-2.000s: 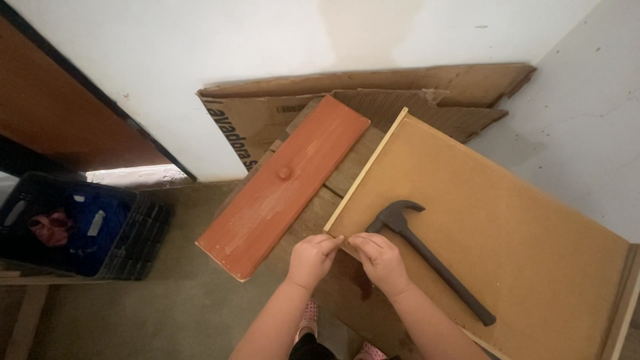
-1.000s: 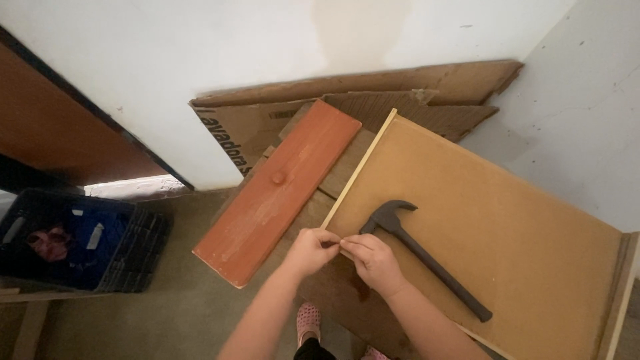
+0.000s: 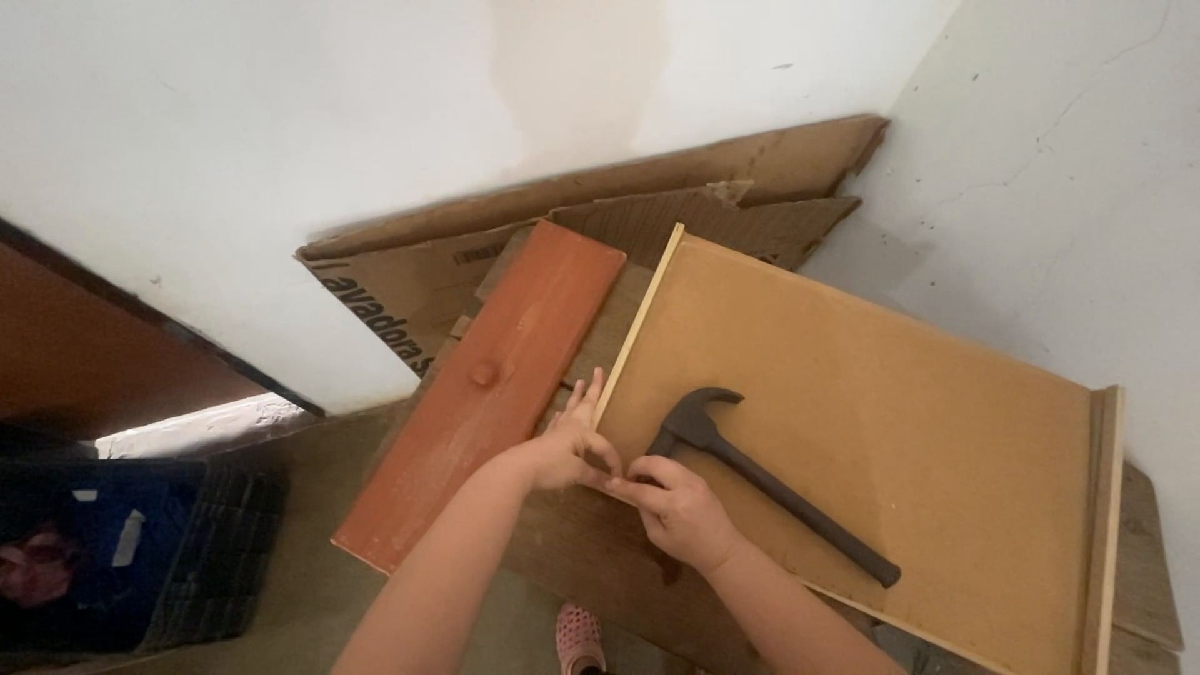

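A shallow wooden drawer (image 3: 900, 441) lies with its thin panel facing up and raised strips at its ends. At its near-left corner my left hand (image 3: 572, 450) has thumb and index finger pinched together, the other fingers spread beside the pale strip. My right hand (image 3: 682, 506) meets it there, fingertips pinched and touching the left ones; whether something small is between them cannot be seen. A black claw hammer (image 3: 797, 497) rests on the panel, its head just beyond my right hand. To the left lies a reddish-brown drawer front (image 3: 487, 384) with a round knob.
Flattened cardboard (image 3: 403, 291) leans against the white wall behind a worn wooden surface (image 3: 581, 553) under the drawer. A dark plastic crate (image 3: 216, 553) with blue and pink things stands at the lower left, near a brown door (image 3: 103, 356). A pink clog (image 3: 578, 637) shows below.
My left hand's outer fingers have spread and lifted beside the drawer's strip, where they were curled before. Both hands stay at the same corner. The hammer and the drawer front have not plainly moved.
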